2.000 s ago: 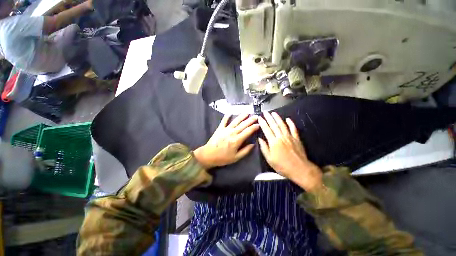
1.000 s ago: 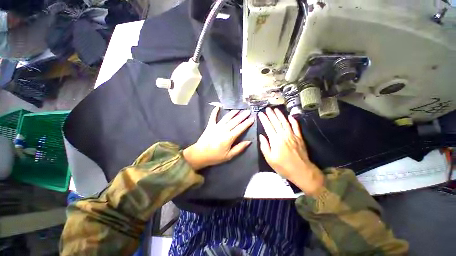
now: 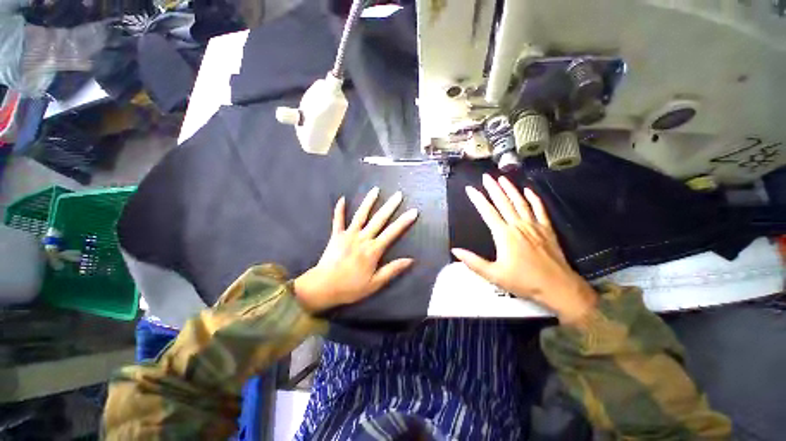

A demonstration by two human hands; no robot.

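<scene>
A large dark cloth panel (image 3: 233, 181) lies flat on the white machine table (image 3: 474, 297). A seam line runs down it from the presser foot (image 3: 444, 164) of the cream sewing machine (image 3: 689, 65). My left hand (image 3: 358, 254) lies flat on the cloth left of the seam, fingers spread. My right hand (image 3: 521, 245) rests right of the seam, fingers apart, its heel near the table's front edge. Neither hand grips anything. Both fingertips are a little below the foot. The needle tip is too small to make out.
A white work lamp (image 3: 323, 116) on a bendable neck hangs left of the foot. Ribbed tension dials (image 3: 532, 133) stick out of the machine head. A green plastic crate (image 3: 95, 250) stands at left. Heaped dark cloth (image 3: 164, 69) lies at the upper left.
Both hands have moved back from the foot and apart, with fingers more spread. The seam stretch below the foot is now more exposed. The view has also shifted slightly.
</scene>
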